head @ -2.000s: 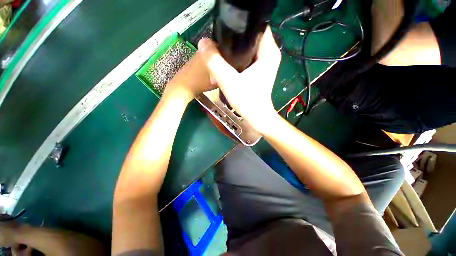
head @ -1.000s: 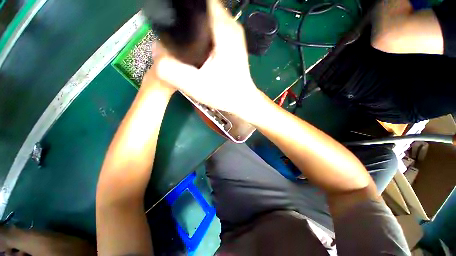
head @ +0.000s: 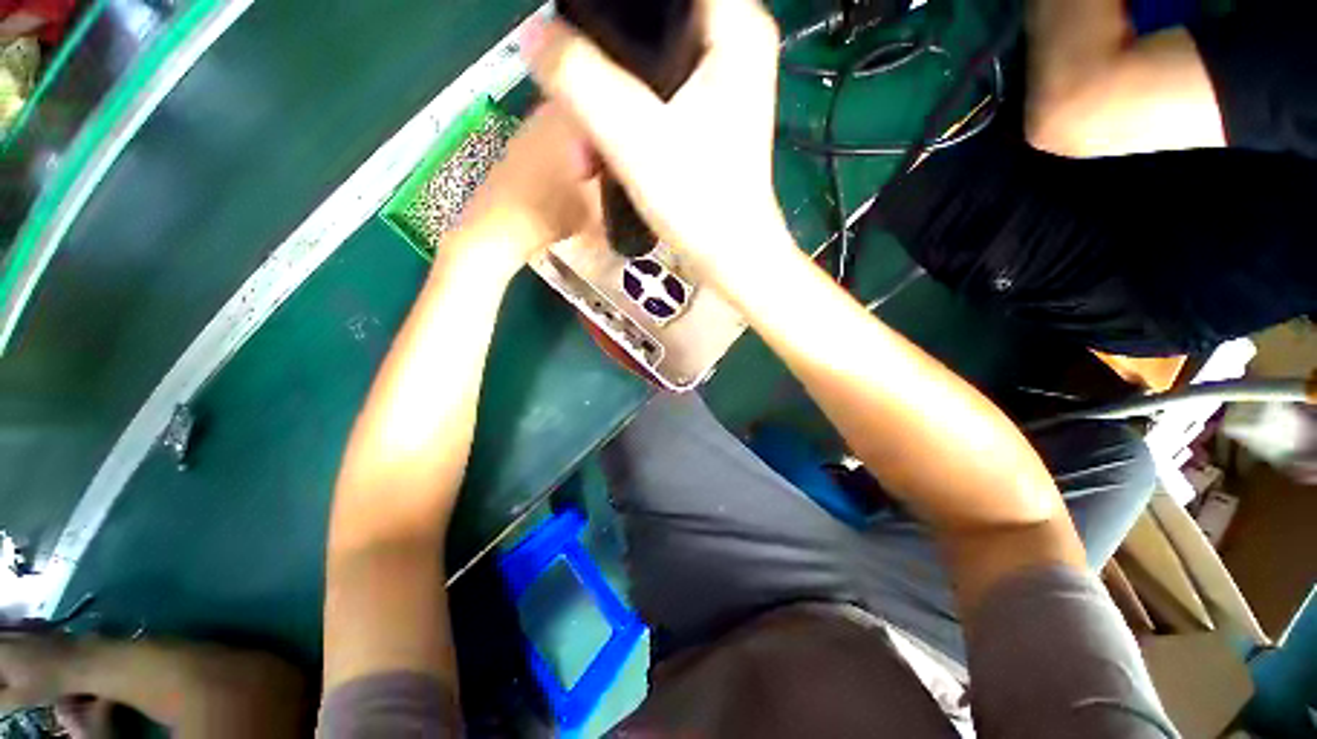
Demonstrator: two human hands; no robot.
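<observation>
An off-white to pinkish housing (head: pixel 708 326) lies open side up at the bench edge, its round cross-barred opening showing. My right hand (head: pixel 679 145) is wrapped around a black electric screwdriver (head: pixel 631 221), whose lower end points down into the housing. The top of the driver is cut off by the frame edge. My left hand (head: pixel 542 181) is at the far end of the housing, beside the driver; its fingertips are partly hidden by my right hand. It appears to hold the housing's far end. A green bin (head: pixel 459 181) full of silvery screws stands just left of my left hand.
A black cable (head: pixel 836 188) loops over the bench at upper right. Another person's arm (head: pixel 1127 94) and dark-clothed leg are at right. A blue stool (head: pixel 585 635) is below the bench edge. An open carton (head: pixel 1271 556) is at lower right. Pale edging (head: pixel 217 318) curves along the left.
The view has shifted. My right hand and the driver have moved toward the housing's far end, and the round opening, earlier covered by my hand, now shows.
</observation>
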